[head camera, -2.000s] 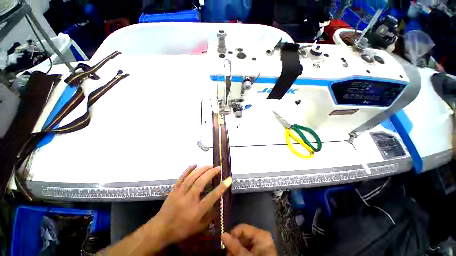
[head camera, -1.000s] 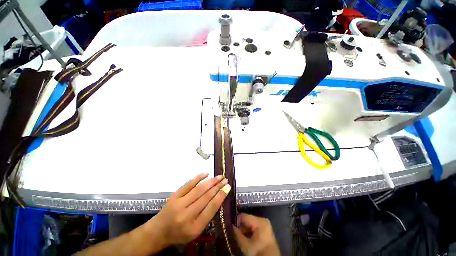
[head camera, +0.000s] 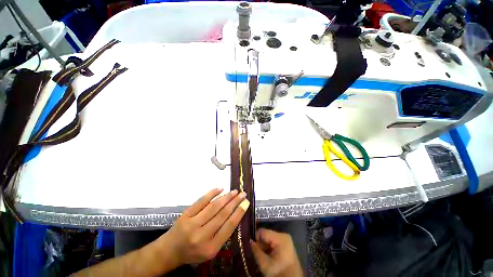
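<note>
A dark brown zipper with a gold toothed line (head camera: 241, 162) lies on a brown fabric strip (head camera: 250, 186). Both run from under the presser foot (head camera: 244, 114) of the white sewing head (head camera: 319, 89) over the table's front edge. My left hand (head camera: 208, 227) lies flat on the zipper near that edge, fingers toward the needle, pressing and not gripping. My right hand (head camera: 275, 253) is lower, with thumb and fingers pinching the strip's right edge below the table edge. The strip's lower end is cut off by the picture.
Scissors with yellow and green handles (head camera: 346, 157) lie right of the needle. Waiting zippers (head camera: 73, 121) curl at the table's left over a blue sheet (head camera: 46, 121). A black cloth strip (head camera: 346, 65) hangs over the head. A measuring tape (head camera: 124, 218) lines the front edge.
The camera view has shifted and moved closer. My right hand has moved from the zipper's lower end to the strip's right edge. My left hand stays on the zipper.
</note>
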